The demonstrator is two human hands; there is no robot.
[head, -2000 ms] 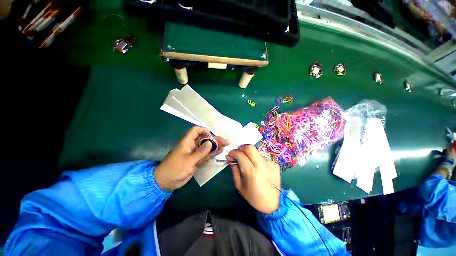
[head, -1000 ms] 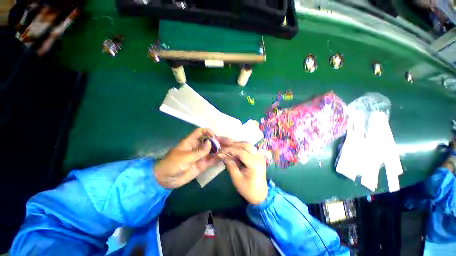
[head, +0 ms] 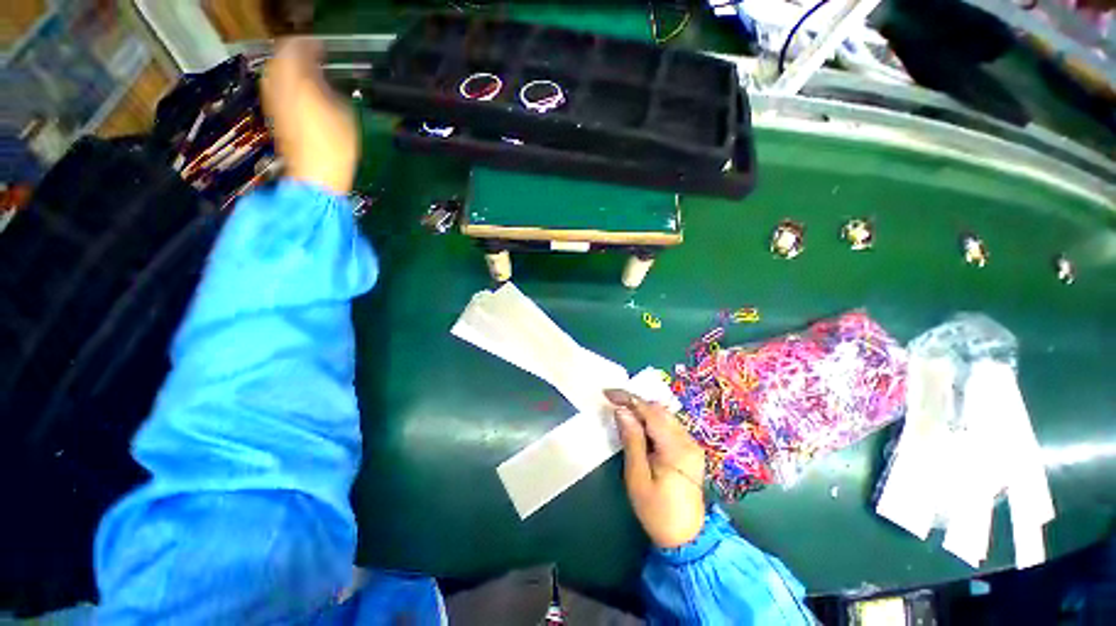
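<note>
My left hand [head: 312,122] is stretched out to the upper left and blurred; whether it holds anything cannot be told. My right hand [head: 665,471] is over the right part of the crossed off-white strips [head: 545,475], thumb and fingertips close together at them; any small piece between the fingertips cannot be made out. The clear bag of coloured pieces [head: 832,385] lies right of the strips, with tangled loops spilling toward my right hand. The black tray [head: 636,73] stands behind the small raised stand [head: 575,208] and shows two round units with bright rings [head: 541,94].
A clear bag with off-white strips [head: 967,459] lies at the right. Several round units, one of them here [head: 787,239], stand spaced along the back right. Another unit [head: 442,217] is beside the stand. Black trays [head: 92,367] fill the left, with orange-brown sticks [head: 226,159] behind them.
My left hand has left the strips with the round unit it held and reached far to the upper left; the unit is no longer discernible. My right hand stays at the strips. The view has shifted upward.
</note>
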